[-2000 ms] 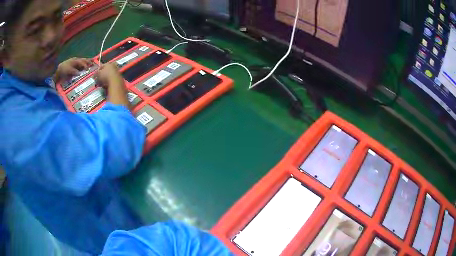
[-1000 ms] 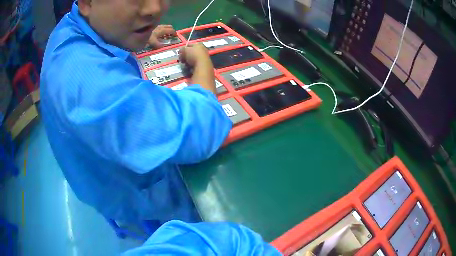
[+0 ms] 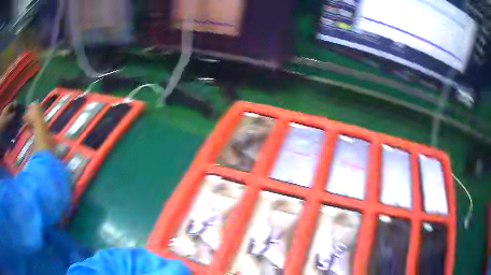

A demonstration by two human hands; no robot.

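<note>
A red-orange foam tray (image 3: 196,161) lies in front of me, with smartphones in two rows. In the far row, the leftmost phone (image 3: 246,140) shows a brownish picture; the others, such as this phone (image 3: 299,154), have bright whitish screens. In the near row, three phones on the left, one of them here (image 3: 210,219), show pictures, and two on the right (image 3: 391,244) are dark. The view is blurred. A blue sleeve, which looks like mine, shows at the bottom edge, but neither of my hands is in view.
At the left, a person in a blue smock (image 3: 32,188) reaches over another red-orange tray (image 3: 116,140) of phones. White cables hang behind it. Monitors, one with a bright window (image 3: 414,32), stand behind the green mat (image 3: 134,185). A thin cable lies right of my tray.
The view has swung right, bringing my whole tray width and the bright monitor into view. The far row's leftmost phone now shows a picture instead of a whitish start-up screen.
</note>
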